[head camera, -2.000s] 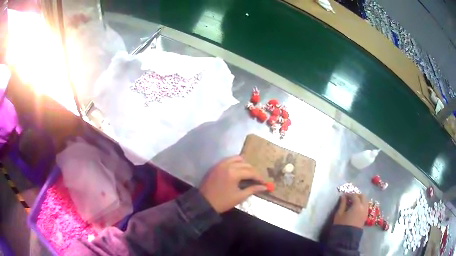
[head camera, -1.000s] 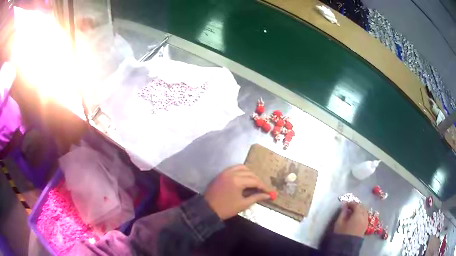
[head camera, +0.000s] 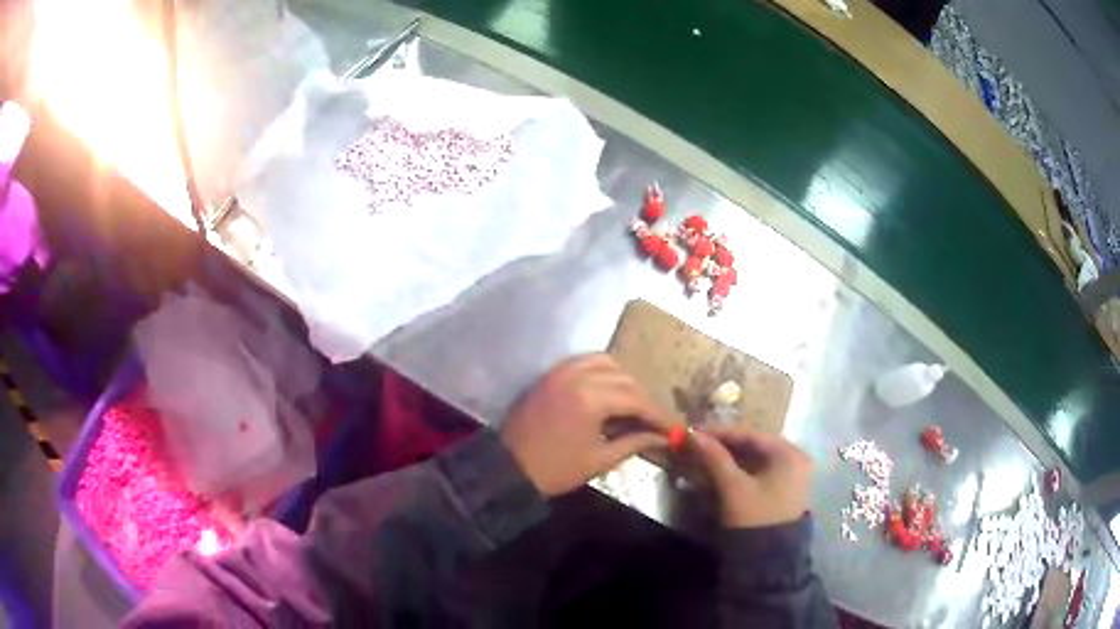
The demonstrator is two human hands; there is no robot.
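Note:
My left hand [head camera: 582, 421] holds a small bright red figure [head camera: 677, 436] between thumb and fingertips, over the near edge of the brown pad [head camera: 655, 349]. My right hand [head camera: 752, 472] meets it there, fingertips pinched at the figure's right side; a tiny pale bit seems to show between them, too small to make out. A whitish glue dab [head camera: 727, 392] sits on a dark stain on the pad. A small pile of white-and-pink pieces [head camera: 868, 482] lies to the right. Red figures lie in a cluster beyond the pad [head camera: 695, 250] and another at right [head camera: 915, 526].
A white bottle [head camera: 909, 385] lies beyond the pad at right. White discs [head camera: 1022, 553] are heaped far right. A white sheet [head camera: 491, 234] with speckled pieces [head camera: 424, 162] is at left. A crate of pink pieces [head camera: 135, 492] stands low left. A green belt [head camera: 786, 160] runs behind.
My right hand has moved left from the small-piece pile to the red figure in my left hand. The pile is uncovered and looks more spread. The view has shifted slightly.

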